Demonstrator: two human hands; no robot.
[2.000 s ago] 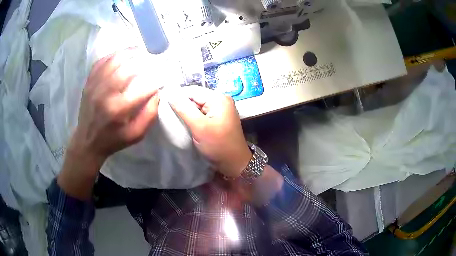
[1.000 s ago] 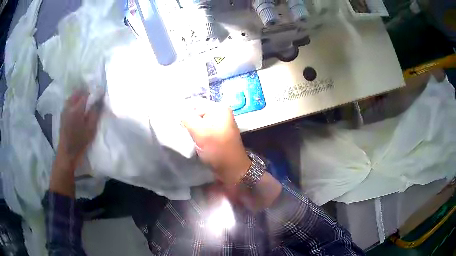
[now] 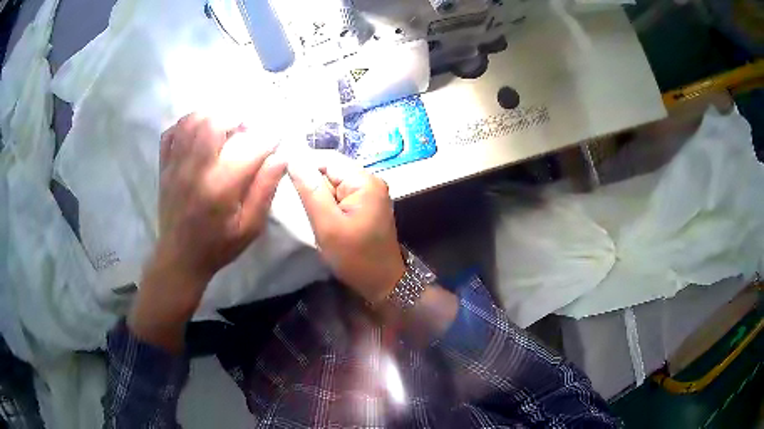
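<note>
A white garment piece lies over the machine bed's left part and hangs toward my lap, glared out near the needle area. My left hand pinches its edge at the fingertips. My right hand, with a metal watch at the wrist, pinches the same edge close beside the left fingertips. Both hands are just in front of the sewing area, left of the blue plate. The presser foot and needle cannot be made out in the glare.
The cream machine bed extends right, with a round dark hole and printed marks. A blue-grey bar stands above the sewing area. White cloth hangs at the far left. A gathered white bundle lies lower right, near a yellow bar.
My left hand has moved from the cloth at the left back to beside my right hand and now pinches the edge. The right hand stays near the same place.
</note>
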